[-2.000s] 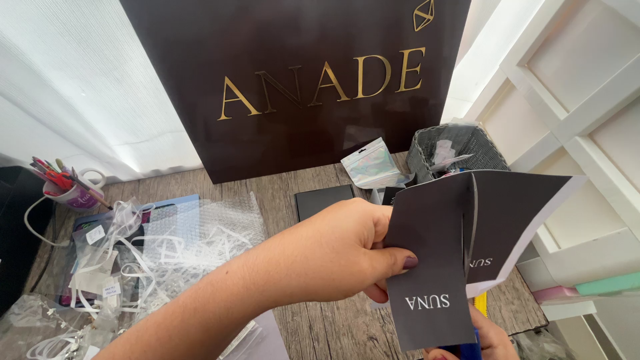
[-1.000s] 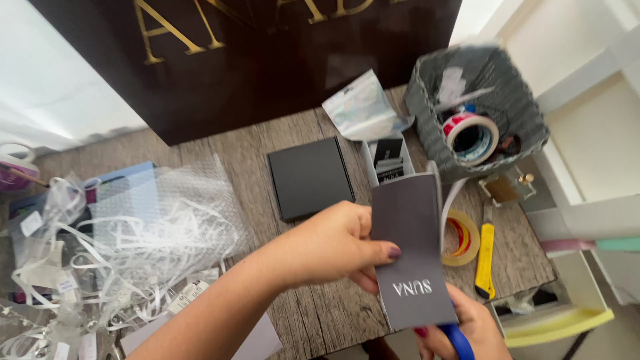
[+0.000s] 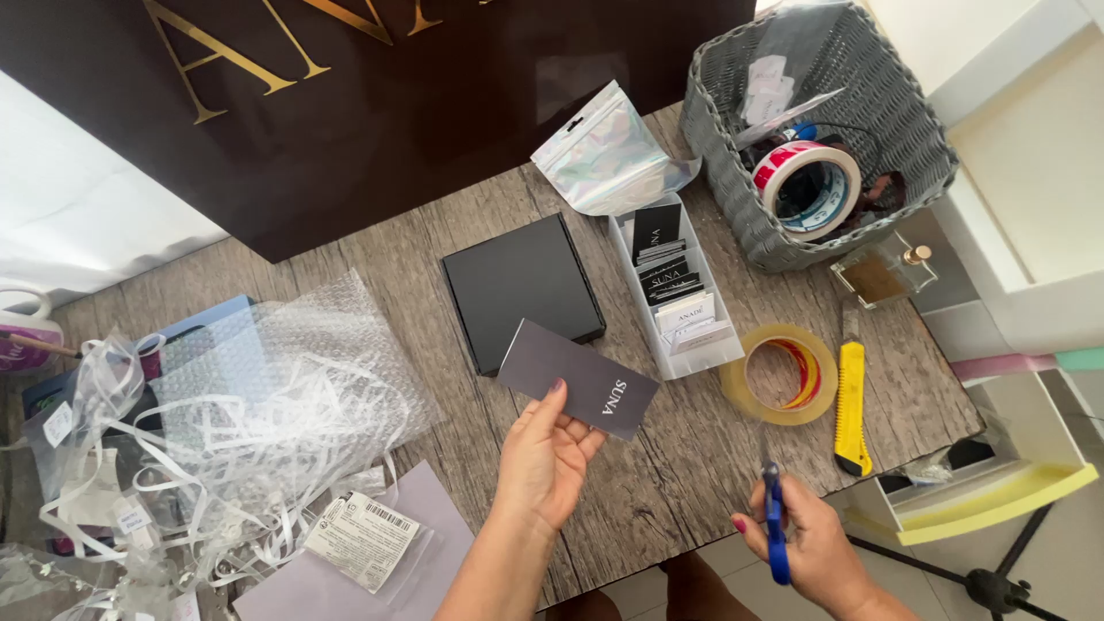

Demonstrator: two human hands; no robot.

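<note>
My left hand (image 3: 545, 457) pinches a dark grey printed card (image 3: 573, 379) between thumb and fingers. The card lies over the lower right corner of a flat black box (image 3: 522, 289) on the wood-look table. To the right, my right hand (image 3: 793, 526) holds blue-handled scissors (image 3: 774, 517) near the table's front edge, their blades pointing up toward a roll of clear tape (image 3: 733, 388). Between the box and the tape stands a white plastic organizer tray (image 3: 651, 336) with black and white cards in it.
A yellow utility knife (image 3: 850, 405) lies right of the tape. Behind are a grey woven basket (image 3: 733, 190) with a tape roll inside, a glass bottle (image 3: 875, 274), an iridescent zip pouch (image 3: 604, 155) and a large dark bag (image 3: 431, 112). Bubble wrap (image 3: 345, 345) and white ribbons cover the left.
My hands have moved apart: the scissors, earlier at the card, are now off to its right. The card has turned from upright to slanted. The view has shifted down over the table.
</note>
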